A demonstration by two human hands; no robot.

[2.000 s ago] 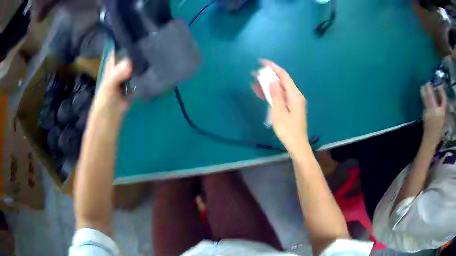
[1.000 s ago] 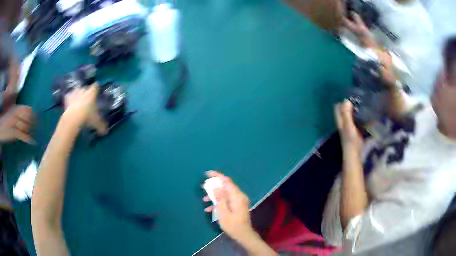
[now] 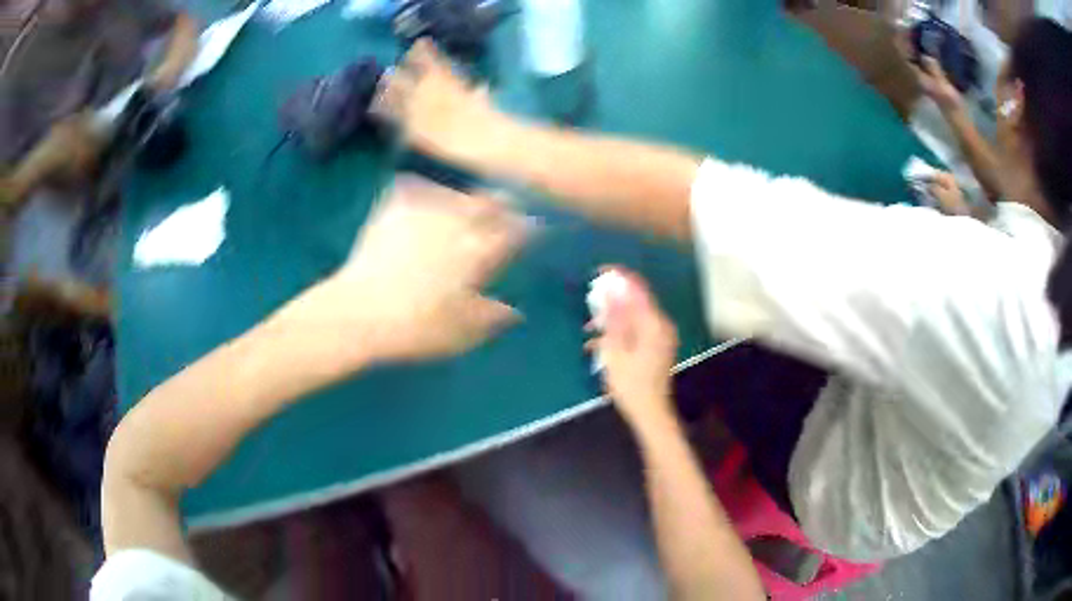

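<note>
My left hand [image 3: 429,270] is blurred over the green table [image 3: 270,434], its thumb and fingers apart with nothing visible between them. A dark shape lies just behind its fingers, too blurred to name. My right hand [image 3: 636,346] is near the table's front edge, closed on a small white folded wipe [image 3: 609,291]. A black camera unit [image 3: 335,108] lies farther back at the left. Another person's hand [image 3: 435,100] reaches its right side; whether it grips the unit is unclear.
The other person's arm [image 3: 600,176] crosses the table from the right, beyond my hands. A crumpled white sheet [image 3: 186,231] lies at the left. A whitish bottle [image 3: 553,35] and another black unit [image 3: 453,21] are at the far side. A red stool [image 3: 823,569] is at lower right.
My left hand has left the black unit and come nearer. The person at the right has reached across the table towards a black unit. My right hand still holds the wipe; the view has turned.
</note>
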